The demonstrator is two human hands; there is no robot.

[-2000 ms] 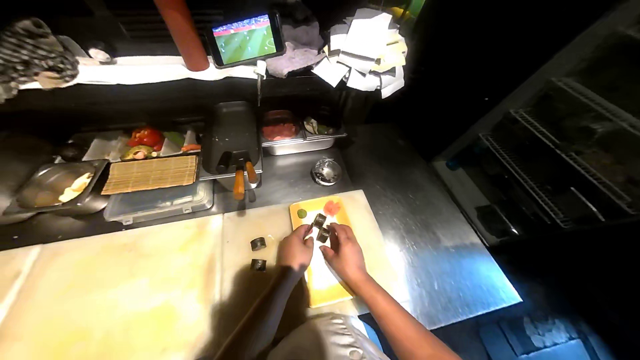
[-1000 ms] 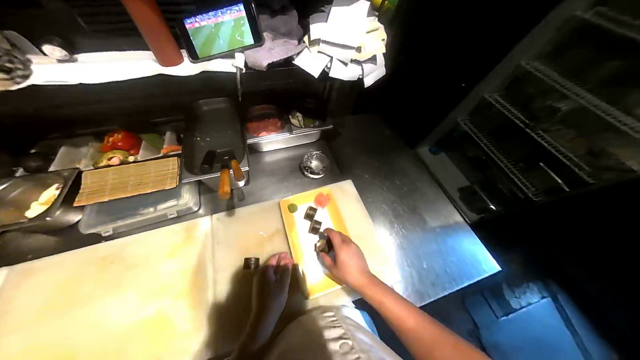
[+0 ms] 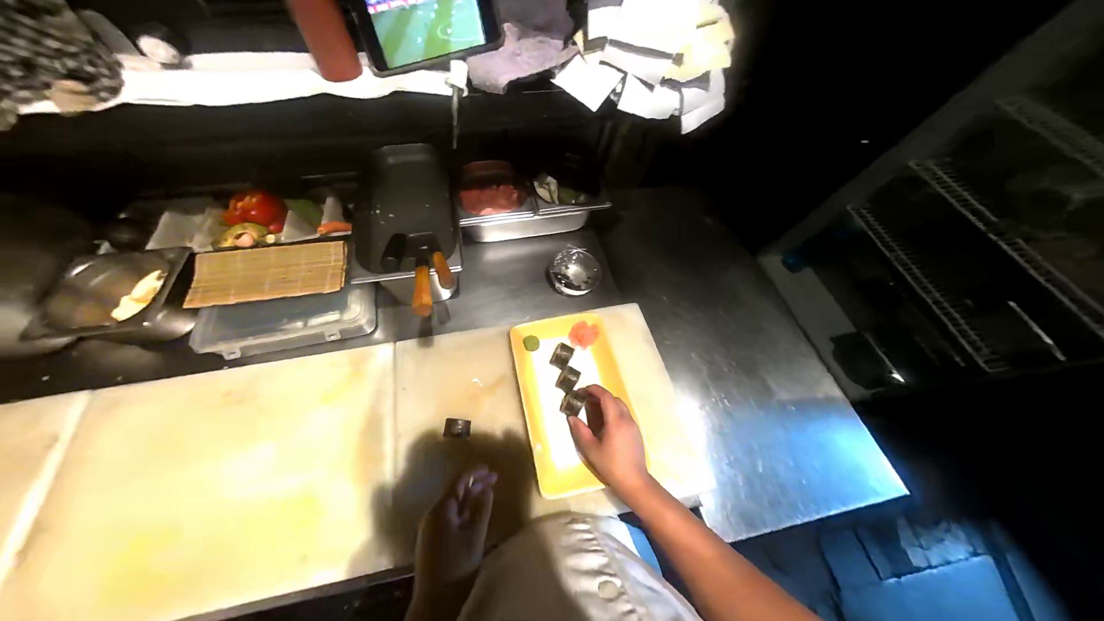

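Observation:
On a yellow-rimmed tray (image 3: pixel 549 470) several dark sushi roll pieces stand in a slanting row. My right hand (image 3: pixel 614 435) has thumb and fingers around the lowest roll piece (image 3: pixel 573 402) of that row. Beyond it are the middle piece (image 3: pixel 567 378) and the far piece (image 3: pixel 561 354). Green paste (image 3: pixel 531 343) and pink pickled ginger (image 3: pixel 584 334) lie at the tray's far end. One more roll piece (image 3: pixel 457 428) sits on the cutting board (image 3: pixel 448 379), left of the tray. My left hand (image 3: pixel 466 517) hovers in shadow near the board's front edge, holding nothing visible.
Behind the board stand a bamboo rolling mat (image 3: pixel 267 273) on a lidded plastic box (image 3: pixel 285 323), a dark rectangular pan (image 3: pixel 405 203) with wooden-handled tools (image 3: pixel 422 289), a small round bowl (image 3: pixel 574 271) and steel food trays (image 3: pixel 526 226). A phone (image 3: pixel 427 30) shows a playing field.
Two seconds ago both hands were at the tray and two pieces lay on the board; now one lies there. My left hand has moved back from the tray, and the row on it is longer.

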